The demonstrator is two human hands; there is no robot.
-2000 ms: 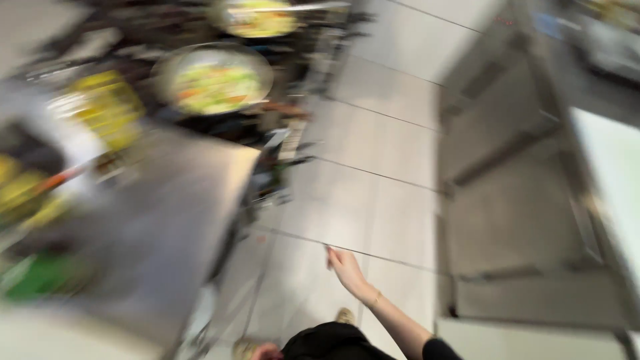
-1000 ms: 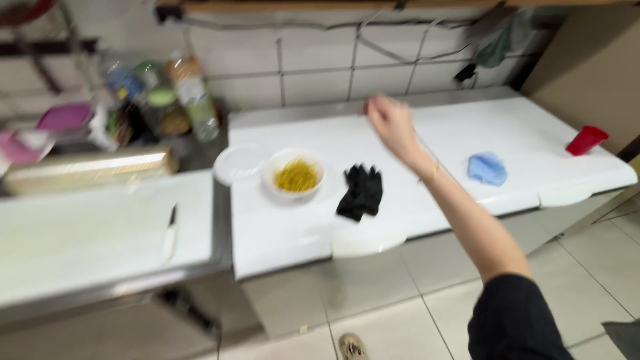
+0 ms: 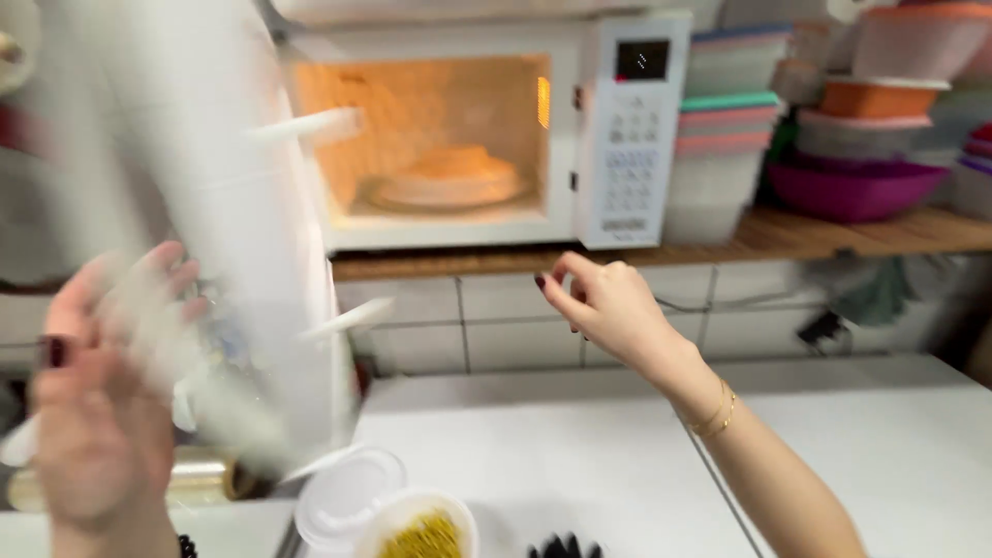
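A white microwave point(image 3: 635, 178) stands on a wooden shelf, its door point(image 3: 256, 194) swung out to the left and blurred. Inside, lit orange, a dish of food point(image 3: 457, 174) rests on the turntable. My left hand point(image 3: 108, 380) is at the open door's outer side, fingers curved and apart; blur hides whether it grips the door. My right hand point(image 3: 608, 306) hovers just below the shelf edge, fingers loosely curled, holding nothing. Below lie a white bowl of yellow food point(image 3: 426, 535), a round white lid point(image 3: 349, 496) and black gloves point(image 3: 566, 546) on the white counter.
Stacked plastic containers point(image 3: 725, 155) and a purple bowl point(image 3: 860, 186) stand right of the microwave on the wooden shelf point(image 3: 806, 236). A cable point(image 3: 690, 306) runs along the tiled wall beneath. A film roll point(image 3: 194, 473) lies at the lower left.
The view has lifted from the counter to the microwave. My left hand has come into view at the left. The microwave, outside the earlier frames, now shows with its door open.
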